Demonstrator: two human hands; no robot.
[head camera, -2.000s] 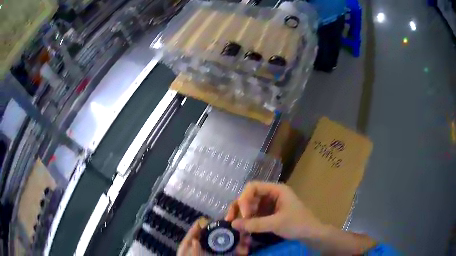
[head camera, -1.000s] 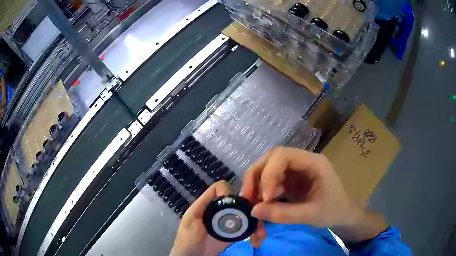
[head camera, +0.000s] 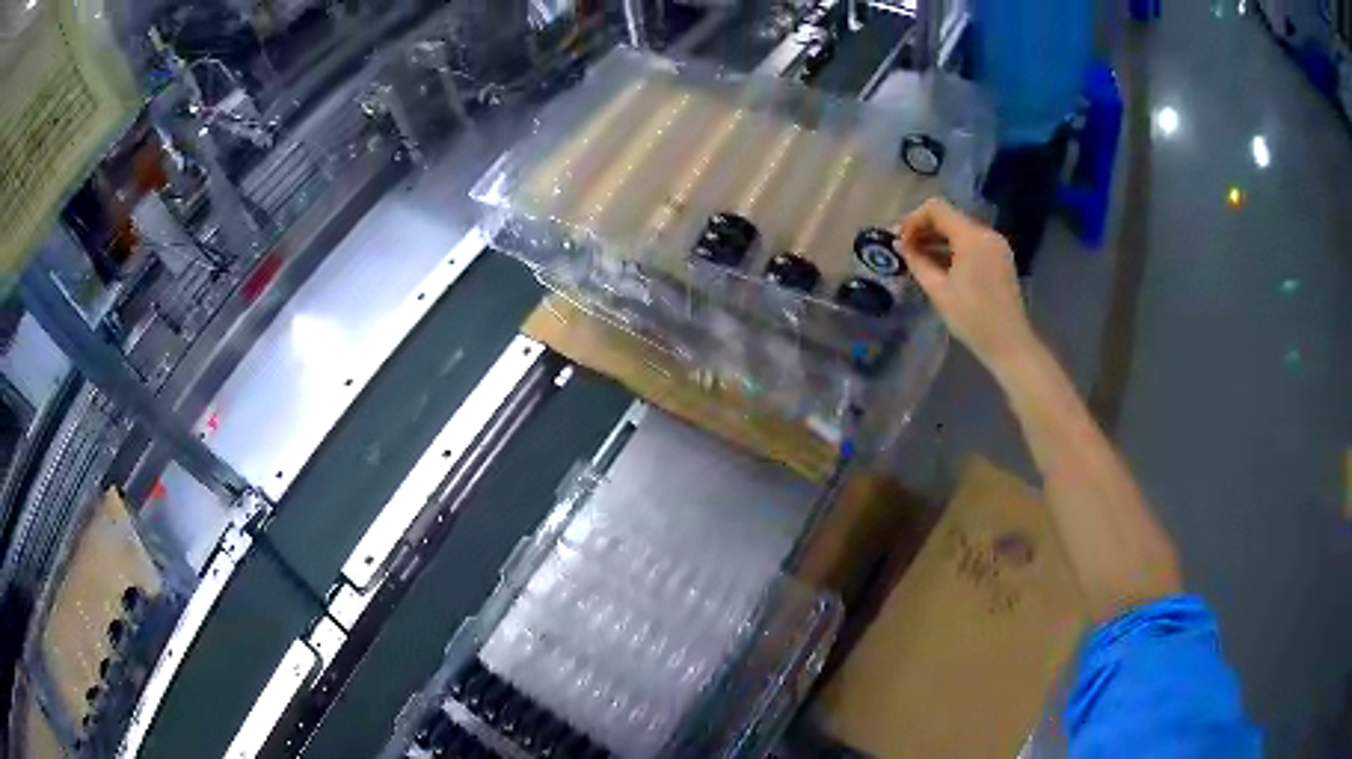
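My right hand (head camera: 964, 270) reaches over the right side of a stack of clear trays (head camera: 593, 252). Its fingertips pinch the right edge of a black disc (head camera: 879, 252) with a pale ring, face towards me. More black discs (head camera: 727, 240) lie at the near edge of the stack, and one ringed disc (head camera: 921, 153) lies at its far right corner. Whether the pinched disc rests on the tray is unclear. My left hand is out of view.
A clear slotted tray (head camera: 623, 593) on the metal ledge holds dark rows of units (head camera: 497, 709) at its near end. Green conveyor belts (head camera: 401, 408) run on the left. A cardboard sheet (head camera: 949, 638) lies lower right. A person in blue (head camera: 1031, 67) is behind the stack.
My right hand has moved from the lower middle up to the tray stack, with a disc at its fingertips. My left hand has left the picture. The view has shifted.
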